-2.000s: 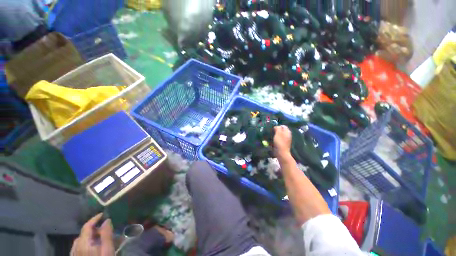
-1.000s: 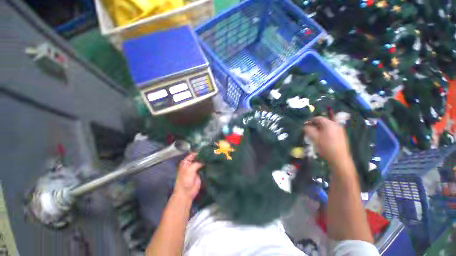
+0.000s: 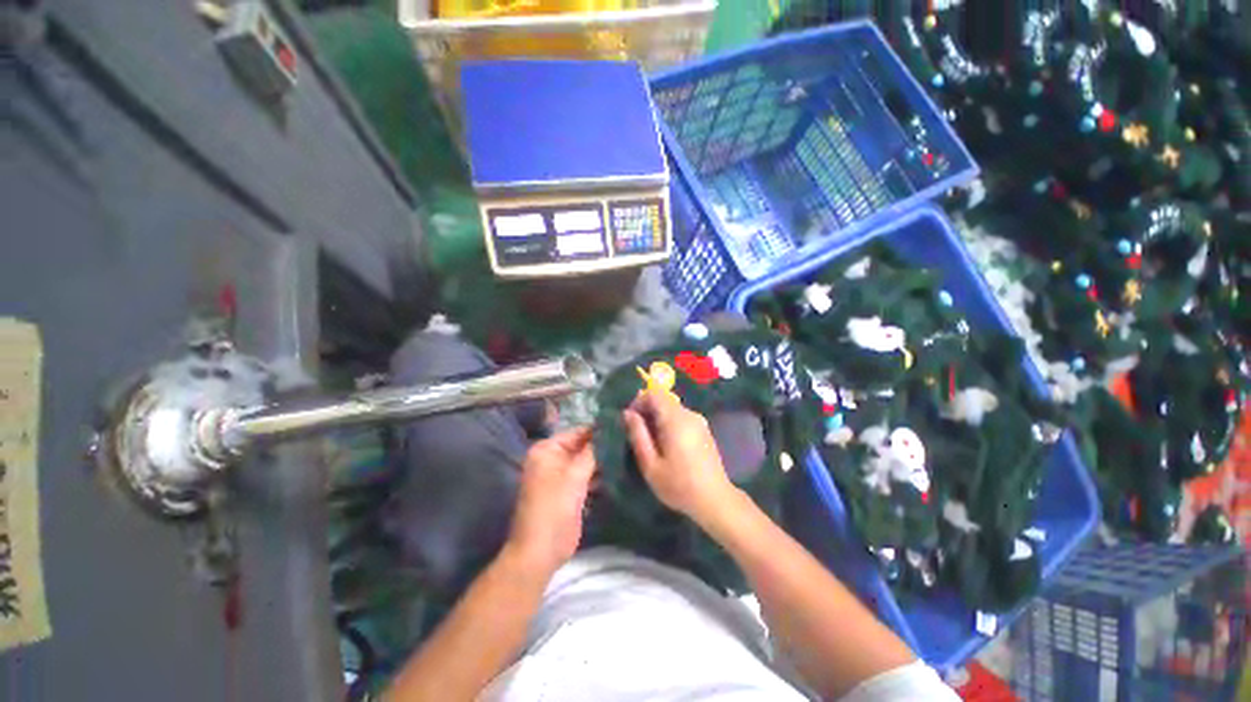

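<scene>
A limp dark green plush wreath cover point(image 3: 624, 483) lies over my lap, with a red and white appliqué, an orange-yellow one and white letters showing. My left hand point(image 3: 554, 487) pinches its edge just below the open end of the steel filling nozzle point(image 3: 425, 395). My right hand point(image 3: 675, 450) grips the cover a little to the right, near the orange-yellow appliqué. The nozzle's mouth is bare and close to the cover's edge. The nozzle comes out of a round silvery flange point(image 3: 172, 436). The cover's lower part is partly hidden by my hands and forearms.
A blue tub point(image 3: 1084, 528) full of green covers stands at right. Behind are a blue mesh crate point(image 3: 816, 137), a digital scale point(image 3: 569, 130) and a white basket point(image 3: 686, 30). A grey machine panel point(image 3: 82, 261) fills the left. A wreath heap point(image 3: 1098, 206) lies at upper right.
The cover has come out of the tub to my lap, beside the nozzle. My right hand has moved from the tub to near my left hand, which now holds the cover's edge.
</scene>
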